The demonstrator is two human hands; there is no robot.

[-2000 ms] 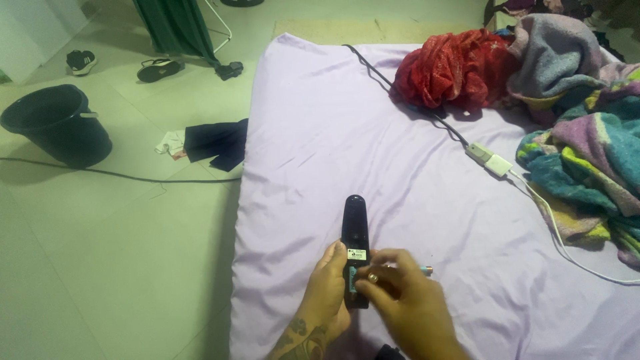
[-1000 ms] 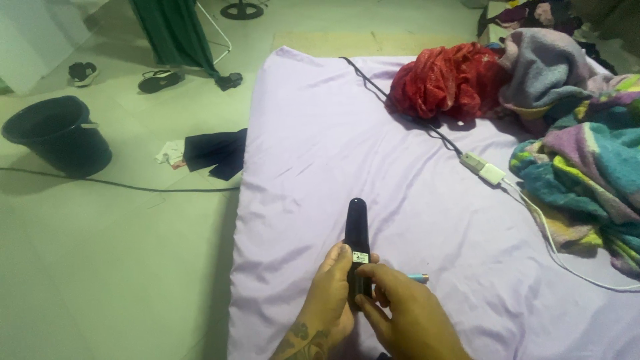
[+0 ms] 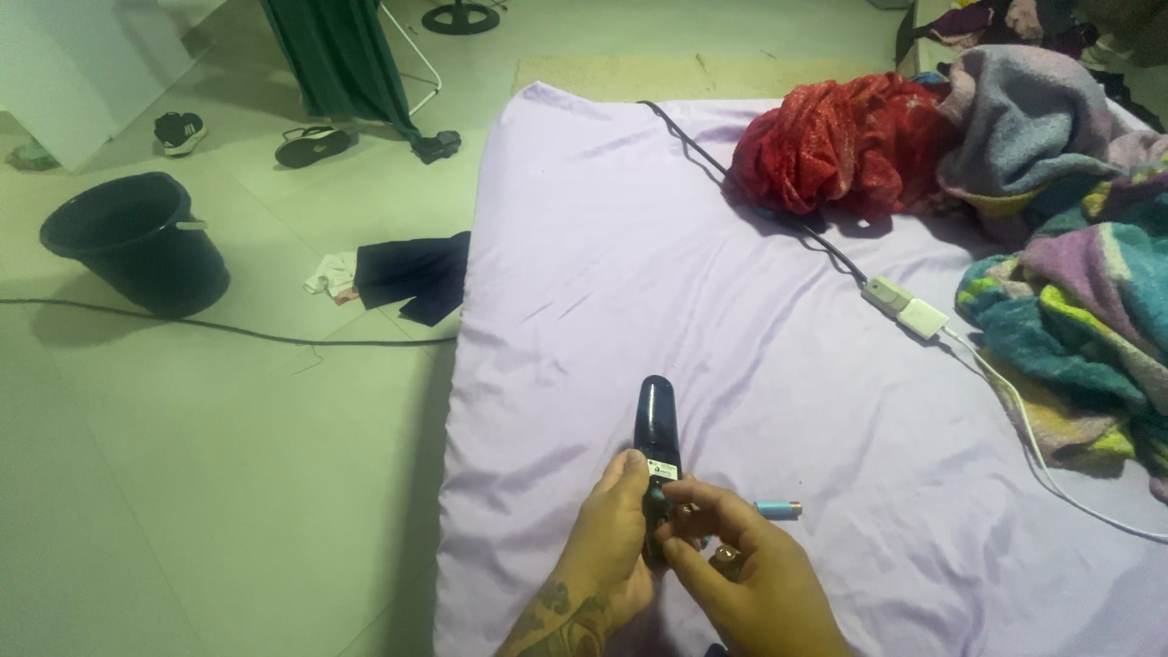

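A black remote control (image 3: 657, 420) lies back side up in my left hand (image 3: 607, 529), its far end pointing away from me and a small label across its back. The left fingers and thumb are closed around its near half. My right hand (image 3: 753, 557) is over the same half, thumb and fingertips at a bluish battery (image 3: 658, 493) in the compartment; whether they grip it is hidden. Another light-blue cylindrical battery (image 3: 777, 510) lies on the lilac bed sheet (image 3: 584, 365) just beyond the right hand's fingers. A dark object partly shows at the bottom edge.
A black cable (image 3: 693, 141) joins a white charger (image 3: 903, 307) with a white cord on the bed. Red cloth (image 3: 839, 151) and a multicoloured blanket (image 3: 1068, 310) are heaped at the right. On the floor at left are a black bucket (image 3: 137, 242), dark clothing (image 3: 411, 269) and shoes (image 3: 313, 145).
The fingers of my right hand have shifted at the compartment and stand more spread than one second ago. My left hand still holds the remote.
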